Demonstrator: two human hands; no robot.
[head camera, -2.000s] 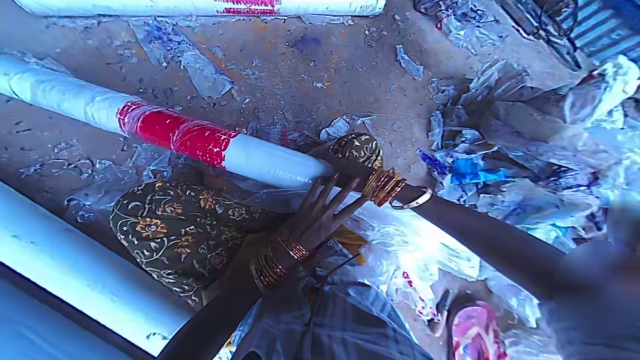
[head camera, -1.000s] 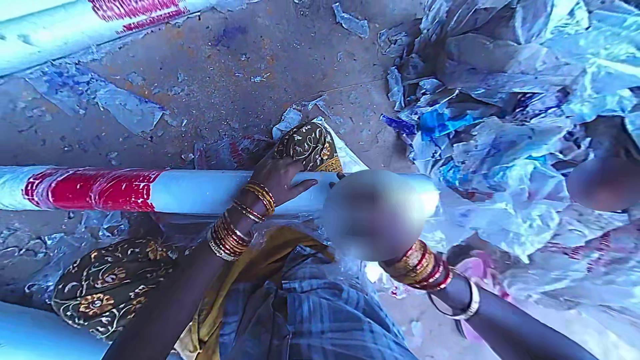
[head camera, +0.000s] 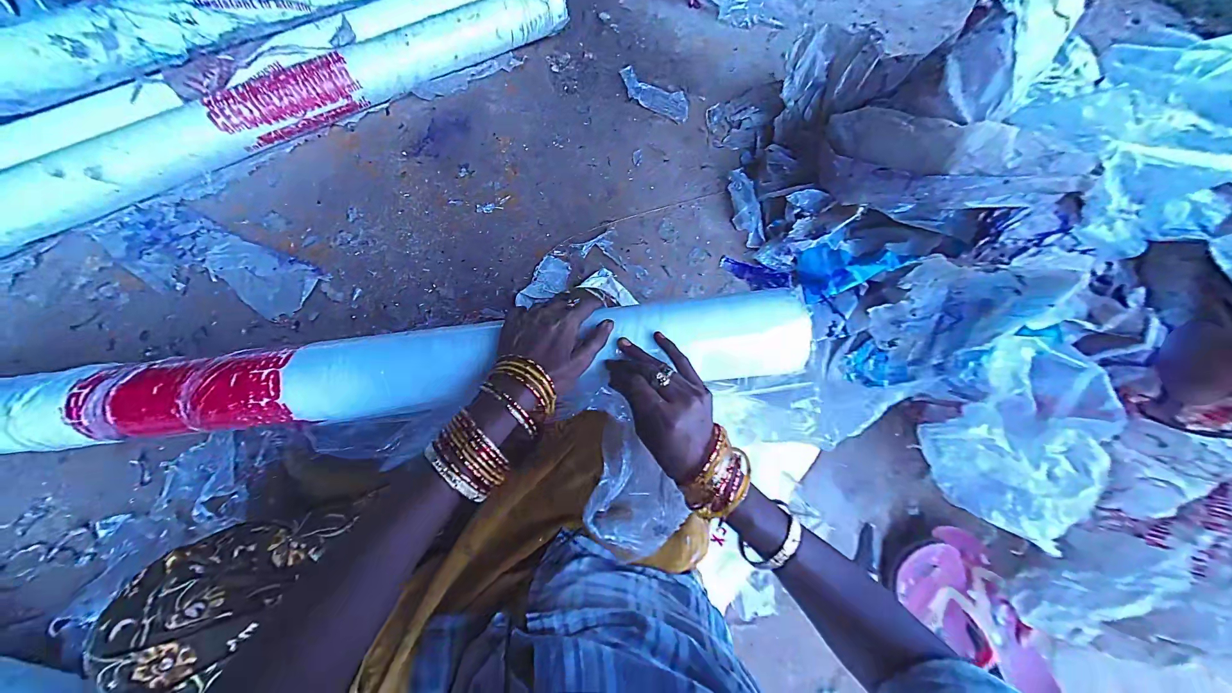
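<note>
A long white roll wrapped in clear plastic film (head camera: 395, 371), with a red printed band near its left part, lies across my lap. My left hand (head camera: 553, 346) rests over the roll right of the red band, its fingers reaching over the top. Just to its right, my right hand (head camera: 664, 395) touches the near side of the roll with bent fingers. Loose clear plastic film (head camera: 630, 481) hangs below the roll beside my right hand. The roll's white end (head camera: 789, 332) shows at the right. Whether the right fingers pinch film cannot be told.
More wrapped white rolls (head camera: 433, 58) lie at the upper left. A heap of crumpled plastic film (head camera: 1020, 385) covers the right side, and a pink sandal (head camera: 962, 597) sits at the lower right. Film scraps (head camera: 250, 274) litter the floor. A dark blurred shape is at the right edge.
Two seconds ago the roll slanted and my hands were together near its end; now my hands are apart along it. The right hand, blurred a second ago, now shows clearly. The view has shifted.
</note>
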